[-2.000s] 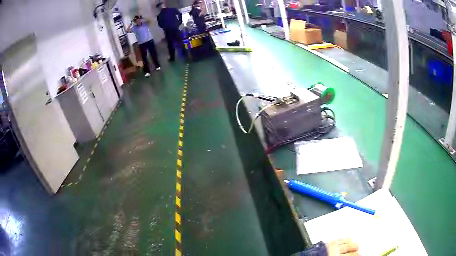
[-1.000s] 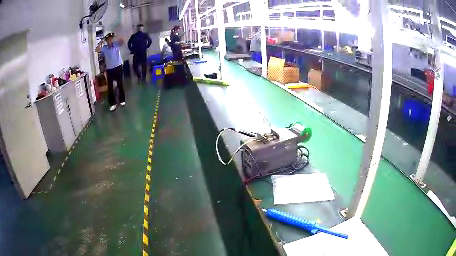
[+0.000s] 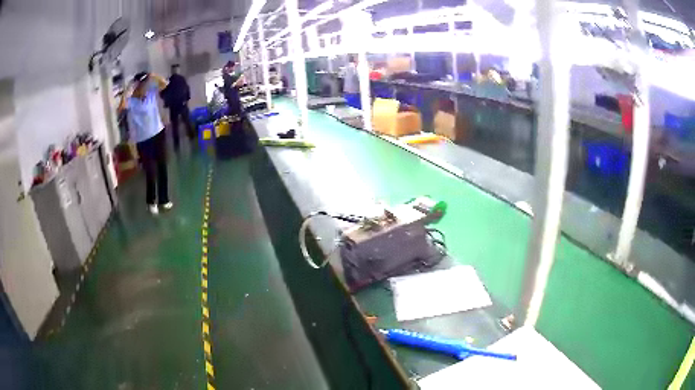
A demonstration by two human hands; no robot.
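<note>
Neither of my hands is in the picture. The blue desoldering pump (image 3: 438,344) lies on the bench near the bottom, its thin end pointing right over the edge of the white bench covering (image 3: 526,369). A flat white sheet (image 3: 440,292) lies behind it. The dark soldering unit (image 3: 392,251) stands further back at the bench edge, with a pale looped cable on its left and a green reel (image 3: 436,207) behind it.
A person in a light blue shirt (image 3: 147,122) stands in the aisle with raised arms; other people are further back. Grey cabinets (image 3: 72,209) line the left wall. A white post (image 3: 547,183) rises beside the bench. Cardboard boxes (image 3: 396,118) stand across the green surface.
My view has turned up and to the right, so bench things sit further left. The hand seen at the bottom two seconds ago is out of view. The person in light blue appears nearer.
</note>
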